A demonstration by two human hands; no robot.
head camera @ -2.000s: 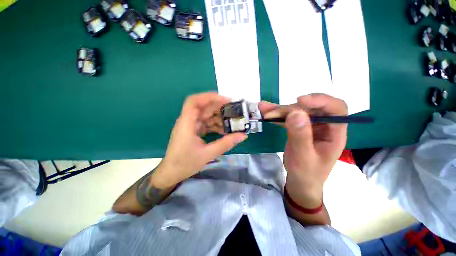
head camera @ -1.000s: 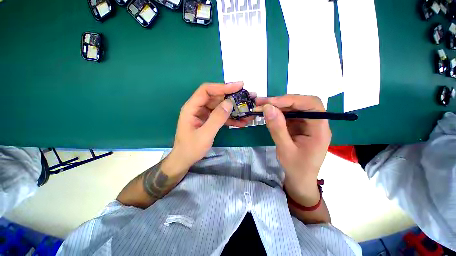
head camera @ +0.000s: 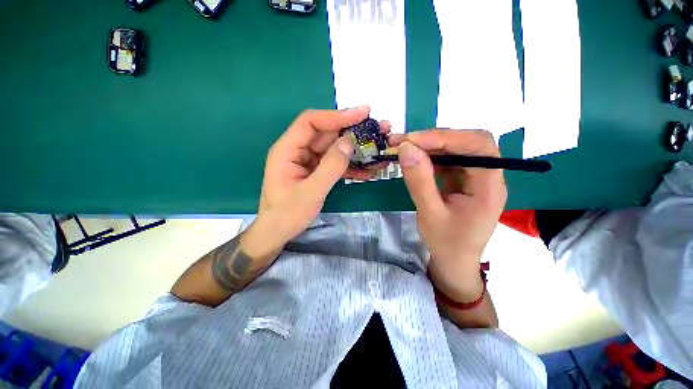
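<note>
A black rounded-square watch housing (head camera: 365, 143) with silver-white and gold-spotted parts inside is held up over the bench's near part. My left hand (head camera: 304, 171) grips it, thumb on its left side and fingers behind. My right hand (head camera: 456, 178) holds black tweezers (head camera: 494, 162) nearly level, their tip at the lower right of the housing. Whether the tip holds a small piece cannot be told. The release liner sheet (head camera: 368, 68), white with grey marks at its far and near ends, lies under and beyond the housing.
Plain white liner strips (head camera: 479, 68) lie to the right. Waiting units (head camera: 124, 52) are at the upper left, and more (head camera: 673, 85) at the right edge. The green bench edge runs just before me. A neighbour's sleeve (head camera: 634, 243) is at the right.
The housing has turned and tilted in my left hand since the first frame, and my left thumb now lies on its side. The bench items have shifted in view. The tweezers stay at the housing.
</note>
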